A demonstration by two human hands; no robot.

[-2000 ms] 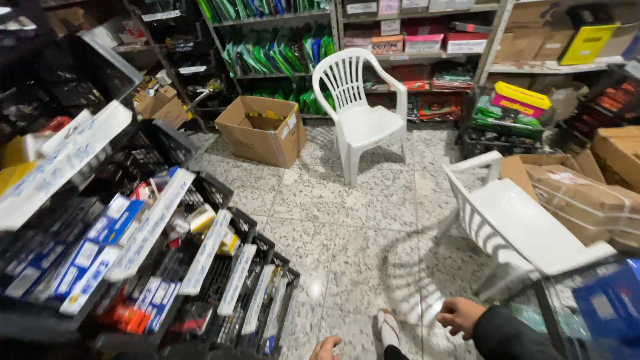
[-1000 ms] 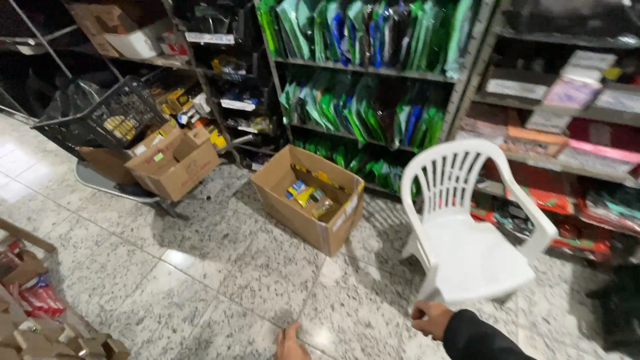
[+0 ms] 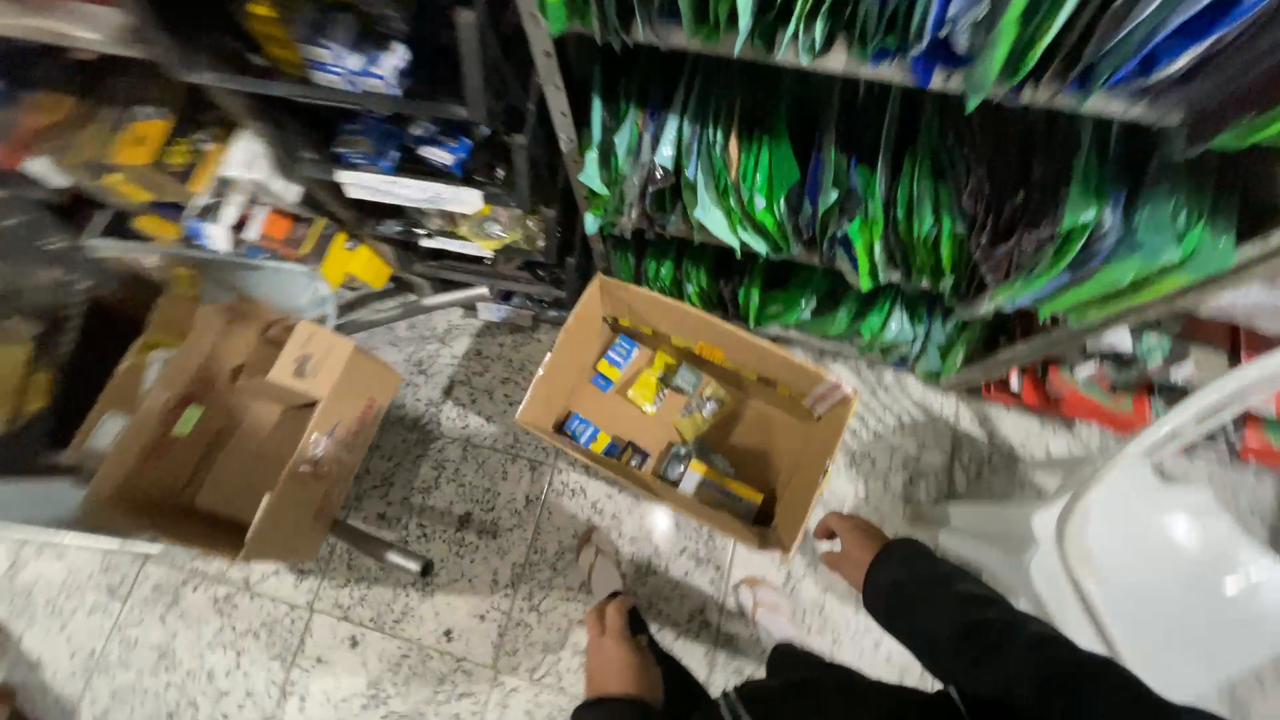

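Observation:
An open cardboard box (image 3: 690,400) stands on the speckled floor in front of my feet, with several small packets and blue-and-yellow boxes (image 3: 617,360) inside. My right hand (image 3: 850,548) hangs just beyond the box's near right corner, fingers loosely curled, with nothing seen in it; whether it touches the cardboard I cannot tell. Below the box, near the bottom edge of the view, my left hand (image 3: 622,650) hangs over my leg. Its fingers point forward and its palm is hidden, and no object shows in it.
A white plastic chair (image 3: 1160,560) stands close on my right. To the left, another open cardboard box (image 3: 300,470) rests on a low platform with a metal tube (image 3: 385,548) sticking out near the floor. Shelves of green and blue packets (image 3: 740,180) rise behind the box.
The view has moved forward and turned toward the box, which now lies right before my feet. The white chair has shifted to the right edge of view. My hands remain low in front of me.

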